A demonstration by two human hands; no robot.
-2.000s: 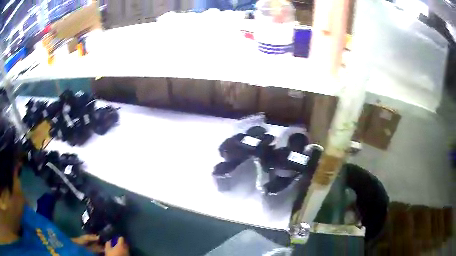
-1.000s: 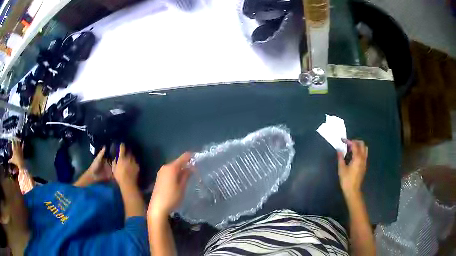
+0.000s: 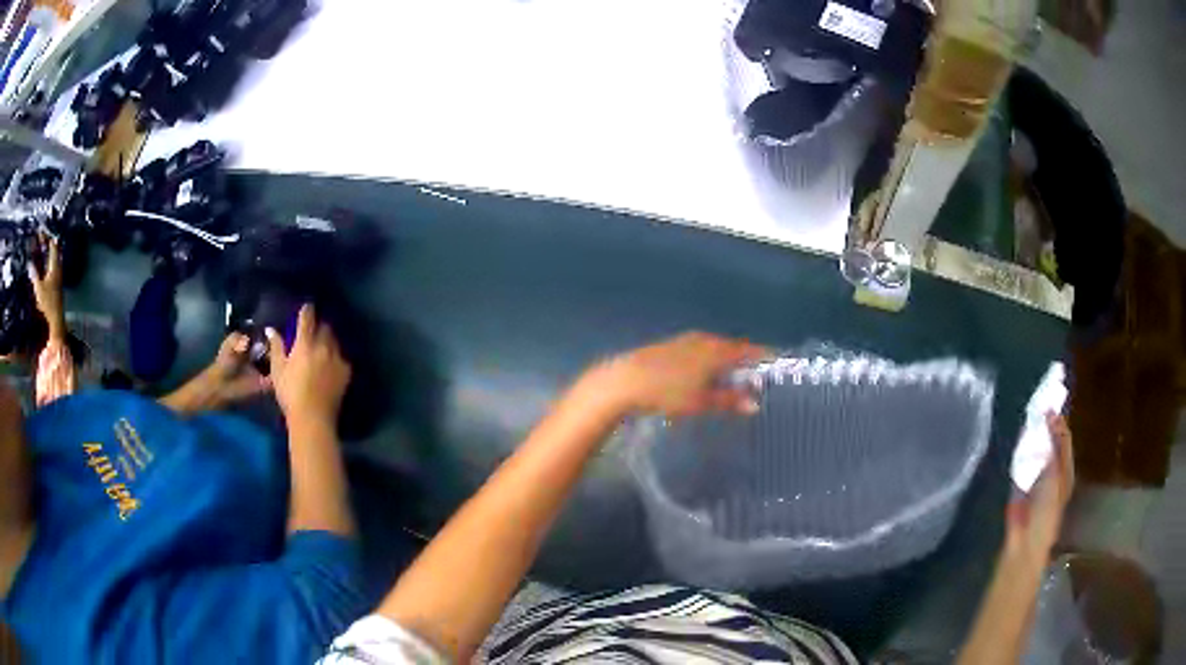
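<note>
A clear ribbed air column bag (image 3: 832,455) with scalloped edges lies on the dark green mat in front of me. My left hand (image 3: 683,373) reaches over its upper left edge with the fingers spread a little; I cannot tell if the fingertips grip the edge. My right hand (image 3: 1051,474) is right of the bag, at the bench's right side, and holds a loose small white paper (image 3: 1039,429) upright.
Black security cameras in clear wrap (image 3: 852,59) stand on the white strip (image 3: 520,98) beside a post (image 3: 947,130). A worker in blue (image 3: 169,520) at left handles a black camera (image 3: 293,279). More cameras (image 3: 182,195) lie at far left. A black bin (image 3: 1073,195) and brown cartons (image 3: 1138,351) are at right.
My left hand has moved right, to the bag's upper edge. The bag now lies further right and is turned. My right hand has moved right with the white paper.
</note>
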